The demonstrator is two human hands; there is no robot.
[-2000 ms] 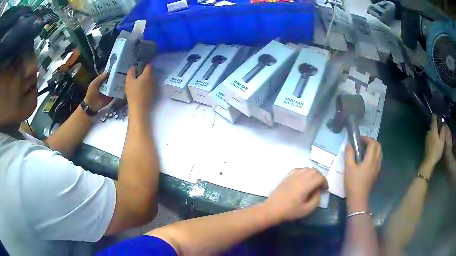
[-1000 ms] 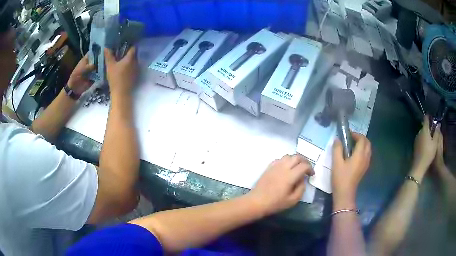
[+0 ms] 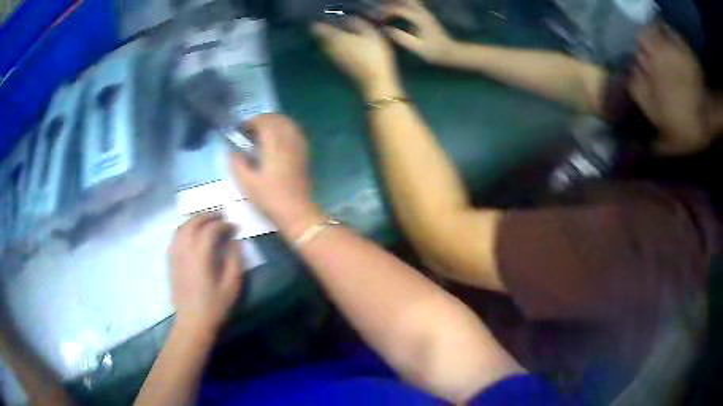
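Note:
The frame is blurred. My right hand grips the handle of a dark grey handheld fan, with the fan's head pointing up and left. The fan is over a flat box with pale blue print and white flaps. My left hand is at the flat box's lower edge, fingers curled; whether it holds anything cannot be told. Printed retail boxes lie side by side to the left.
A blue bin is at upper left. A person in a brown sleeve reaches in from the right, hands at a dark object at the top. Another person's hand is at upper right. A forearm shows at lower left.
The view has swung to the right, so the boxes and my hands appear further left. The neighbour in white is mostly out of view. My right hand still holds the fan.

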